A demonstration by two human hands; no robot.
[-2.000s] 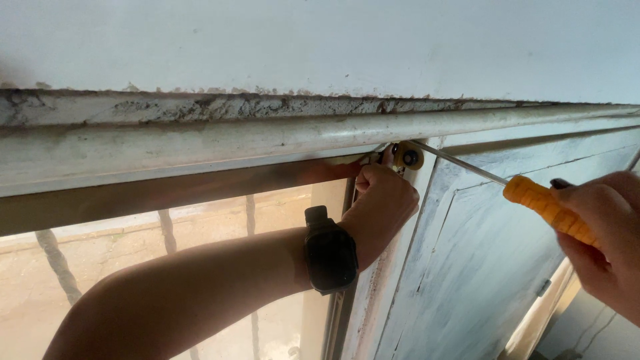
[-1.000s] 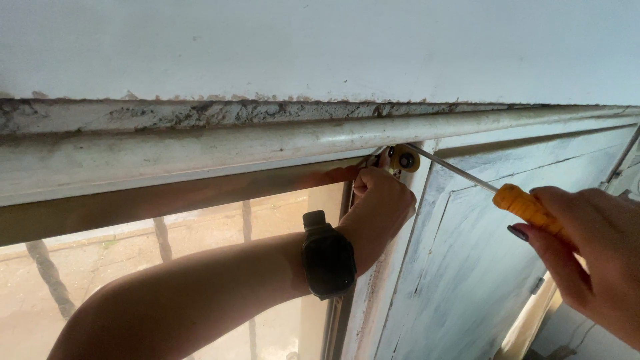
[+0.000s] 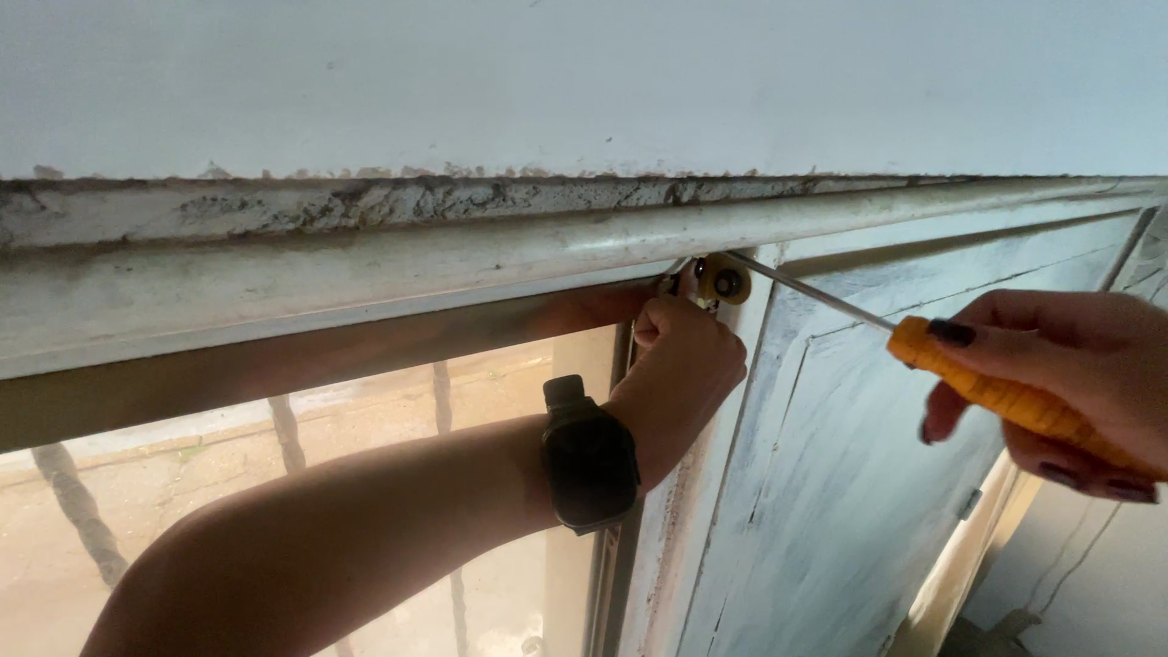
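Observation:
My left hand point(image 3: 689, 365), with a dark smartwatch point(image 3: 591, 465) on its wrist, reaches up to the corner of the window frame. Its fingers are curled at a small round brass-coloured fitting point(image 3: 729, 282) beneath a pale rounded rail point(image 3: 584, 239); what they grip is partly hidden. On the right, my right hand point(image 3: 1058, 392) holds a screwdriver by its orange handle point(image 3: 995, 383). The metal shaft point(image 3: 821, 295) slants up and left, and its tip is by the top of the fitting, where the exact contact cannot be seen.
A brown frame strip point(image 3: 319, 351) runs along the window glass, with bars behind it. Right of the corner is a worn, pale painted panel point(image 3: 849, 438) with a small hinge point(image 3: 971, 505). Chipped plaster point(image 3: 411, 203) borders the wall above the rail.
My right hand has shifted its fingers on the orange handle, with the thumb now lying along its near end. My left hand has stayed at the fitting.

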